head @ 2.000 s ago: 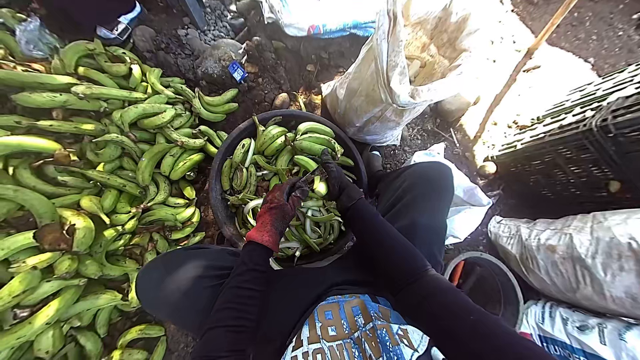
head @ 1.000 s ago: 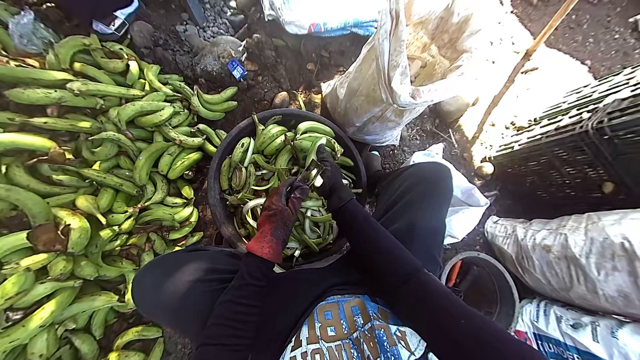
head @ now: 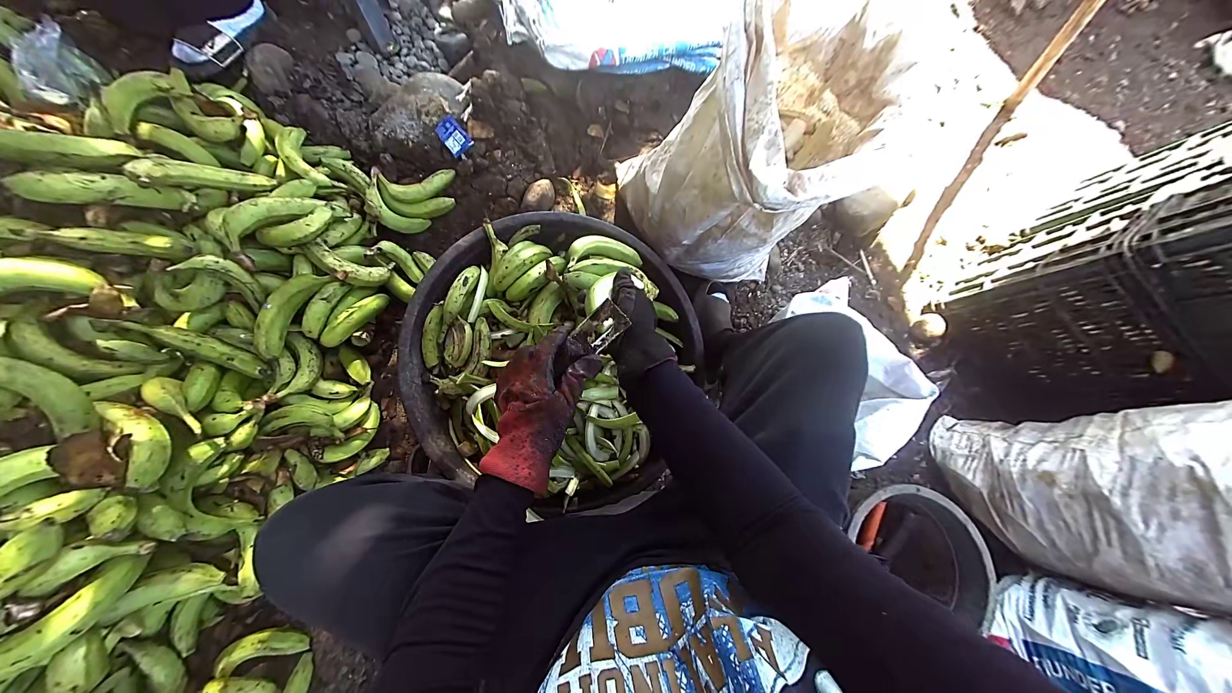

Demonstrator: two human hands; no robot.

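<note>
My left hand (head: 539, 409), in a red glove with dark fingers, is closed over the middle of a round black tub (head: 416, 371). A small, shiny blade-like tool (head: 604, 325) shows between its fingertips and my right hand (head: 637, 327); its handle is hidden. My right hand, in a dark glove, grips a green plantain with a pale, peeled part (head: 601, 291), partly covered by the fingers. Green plantains (head: 525, 265) fill the tub's far side. Strips of green and pale peel (head: 606, 438) lie on its near side, below my hands.
A large heap of green plantains (head: 192, 337) lies left of the tub. An open white sack (head: 712, 183) stands beyond it. At right are a black plastic crate (head: 1088, 279), a filled sack (head: 1097, 491) and a bucket (head: 977, 568) with an orange-handled item. My bent legs flank the tub.
My right hand has shifted slightly within the tub, and its hold around the plantain looks different. My left hand stays close beside it. The tub and the heap have not moved.
</note>
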